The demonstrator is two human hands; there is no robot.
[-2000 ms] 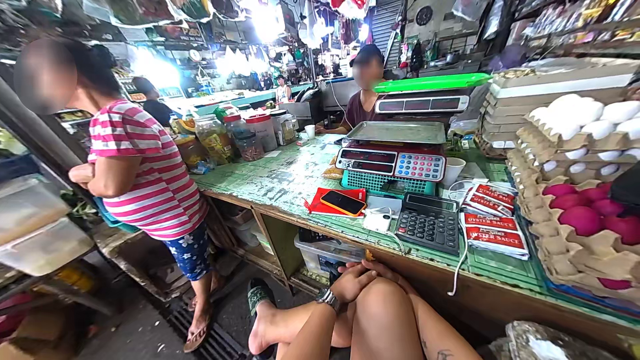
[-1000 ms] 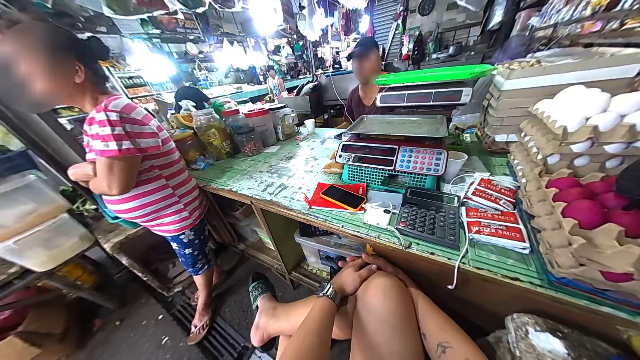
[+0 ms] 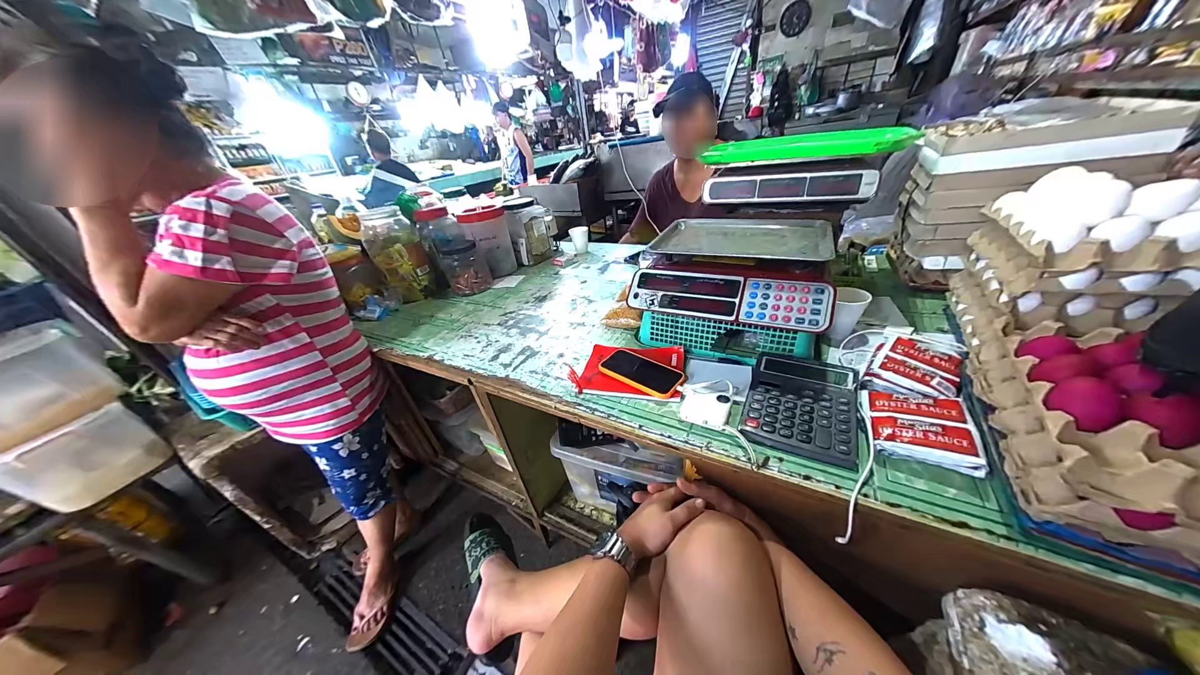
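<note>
My left hand (image 3: 661,521), with a metal watch (image 3: 613,551) at its wrist, rests by my raised knee, and no object shows in it. Against it, partly behind the knee, lies my right hand (image 3: 727,506). A small orange-yellow thing (image 3: 691,470) shows by the fingers; whether it is held I cannot tell. Above the hands, on the green counter (image 3: 525,342), are a phone in an orange case (image 3: 642,372) on a red pouch (image 3: 600,382), a white charger (image 3: 706,405), a black calculator (image 3: 802,411) and oyster sauce packets (image 3: 923,427).
A red-and-white digital scale (image 3: 731,298) stands behind the phone. Trays of white eggs (image 3: 1078,206) and pink eggs (image 3: 1087,398) are stacked at right. Jars (image 3: 487,236) line the counter's far left. One person (image 3: 272,319) stands at left; another (image 3: 677,192) is behind the scales.
The person standing at left has raised one arm from the folded position to the face. My hands remain together by the knee.
</note>
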